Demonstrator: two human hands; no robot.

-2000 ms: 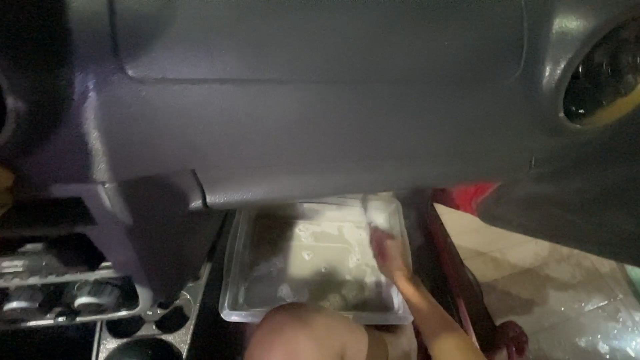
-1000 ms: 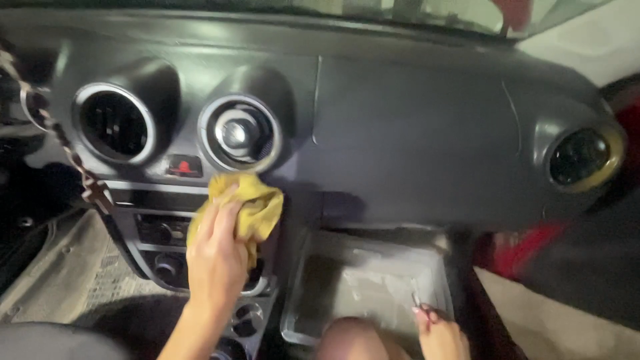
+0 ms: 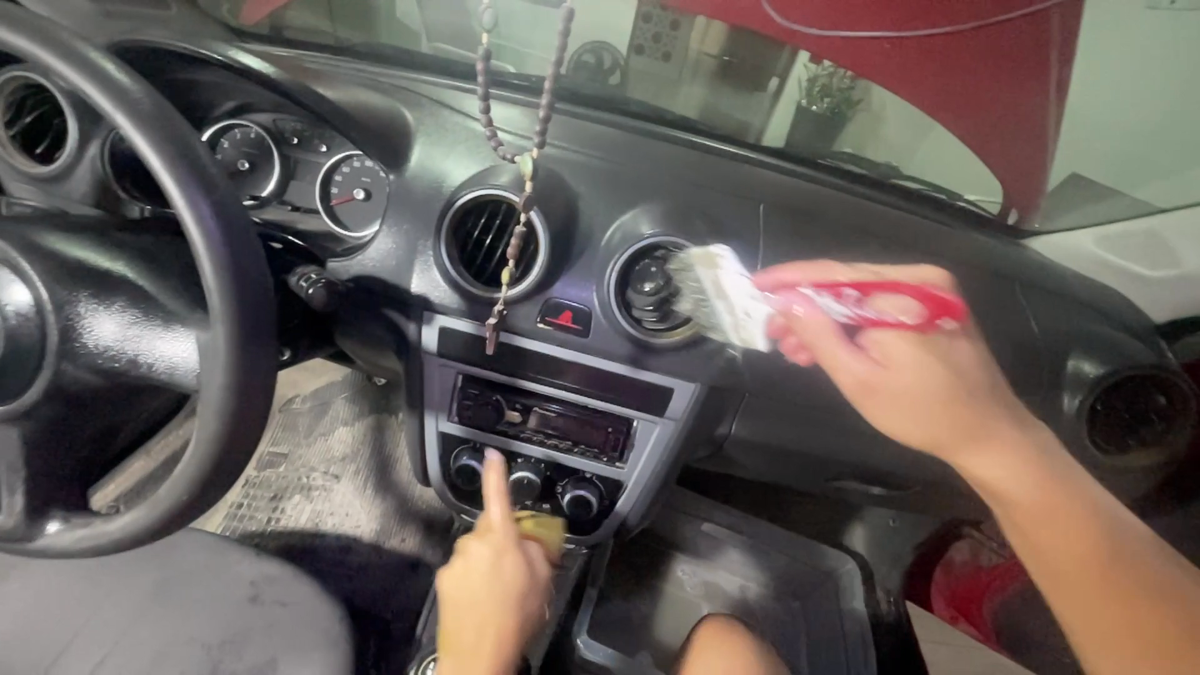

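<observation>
My right hand (image 3: 872,347) grips a paintbrush (image 3: 736,295) with a red handle and a white ferrule. Its bristles are at the right side of the round center air vent (image 3: 647,289); whether they touch it is not clear. Lower down, my left hand (image 3: 497,572) holds a bunched yellow cloth (image 3: 541,532), mostly hidden by the hand. The index finger of that hand is stretched out toward the climate knobs (image 3: 525,480), below the car radio (image 3: 544,419).
A beaded rosary (image 3: 511,253) hangs before the left center vent. The steering wheel (image 3: 234,281) is at the left. Below the dashboard, a clear plastic tub (image 3: 727,572) stands by my knee (image 3: 727,647). A red hazard button (image 3: 564,319) sits between the vents.
My right hand has risen from the tub to the vent with the brush. My left hand has moved the yellow cloth down from just below the vent. The view has swung toward the steering wheel.
</observation>
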